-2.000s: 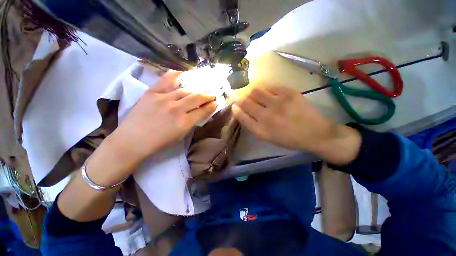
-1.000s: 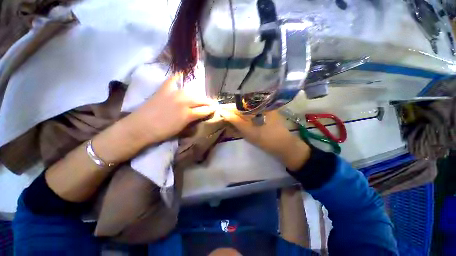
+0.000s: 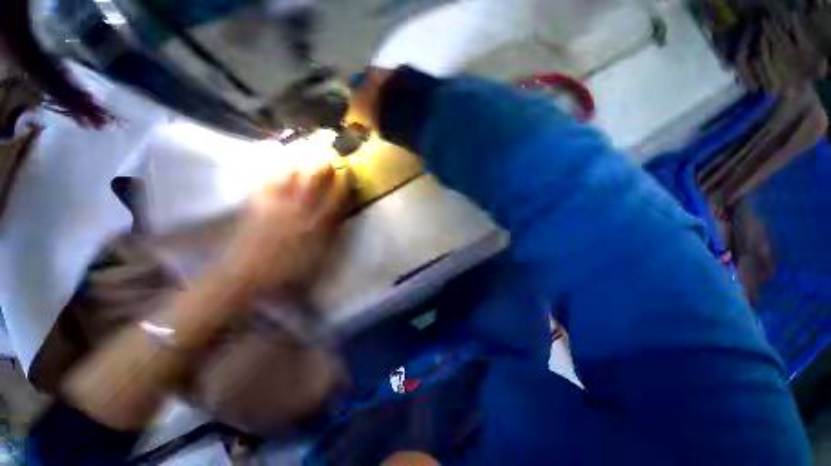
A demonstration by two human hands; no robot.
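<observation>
The sewing machine head (image 3: pixel 264 55) is at the upper left, its lamp glaring over the needle area. My left hand (image 3: pixel 296 214) is blurred, fingertips by the lit presser foot area, on or beside the cloth; its grip cannot be made out. White cloth (image 3: pixel 55 196) spreads left of the machine. Brown cloth (image 3: pixel 269 373) hangs in a bunch under my left forearm, over the table's front edge. My right hand (image 3: pixel 366 96) is at the right side of the machine head, mostly hidden by the head and my sleeve; its fingers do not show.
The scissors' red handle (image 3: pixel 569 89) shows behind my right sleeve on the white table (image 3: pixel 401 241). Blue crates (image 3: pixel 793 273) stand at the right with brown cloth (image 3: pixel 774 146) over them. Dark red strands (image 3: pixel 77 100) hang at the upper left.
My right hand has left the needle front and moved up to the machine head's right side. My left hand stays near the needle, now blurred. The view has shifted.
</observation>
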